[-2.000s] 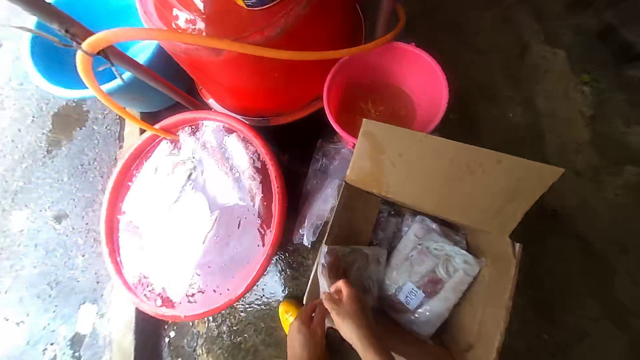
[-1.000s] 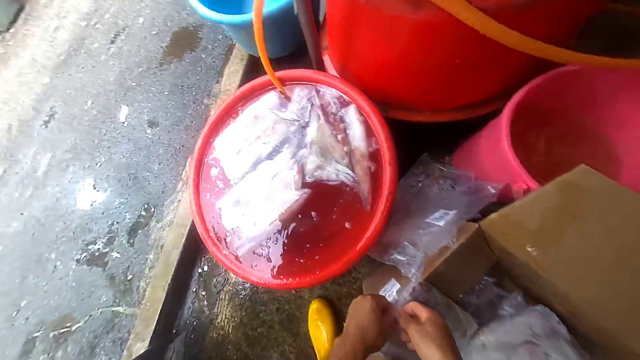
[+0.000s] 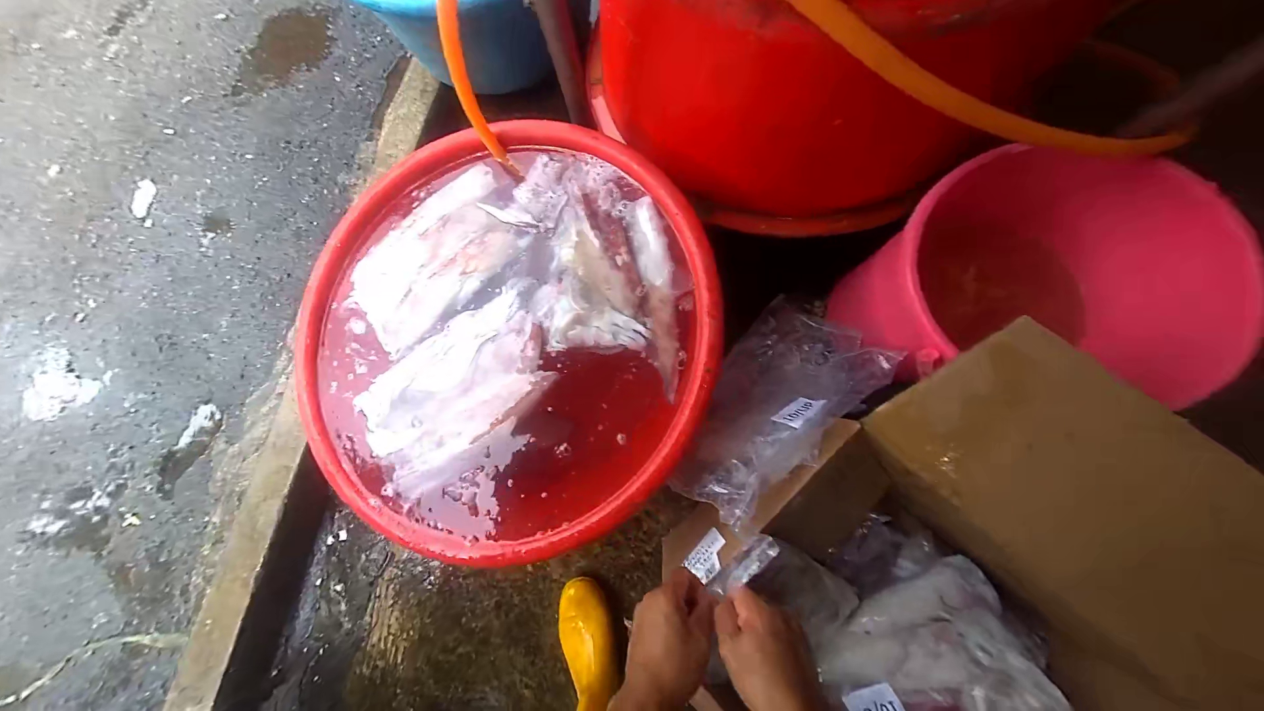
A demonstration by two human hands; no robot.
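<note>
My left hand (image 3: 669, 637) and my right hand (image 3: 765, 647) are close together at the bottom, fingers pinching the top edge of a clear plastic bag (image 3: 746, 565) with a printed label. This bag hangs over the near left part of an open cardboard box (image 3: 1066, 484); its contents are partly hidden by my hands. Inside the box lie more bags of pale frozen food (image 3: 938, 632). Several whitish slabs, seemingly frozen seafood (image 3: 444, 375), soak in water in a round red basin (image 3: 703, 395). Between basin and box lies an empty-looking clear plastic bag (image 3: 770, 415) bearing a label.
An orange hose (image 3: 464, 89) runs into the basin. Behind stand a large red tub (image 3: 790, 109), a pink bucket (image 3: 1086, 267) with some liquid and a blue tub (image 3: 484, 49). A yellow boot (image 3: 586, 642) shows beside my left hand. A concrete curb (image 3: 247, 553) runs along the left.
My hands have moved from over the box's contents to its edge near the basin, with the bag's edge between their fingers. The view has shifted toward the basin.
</note>
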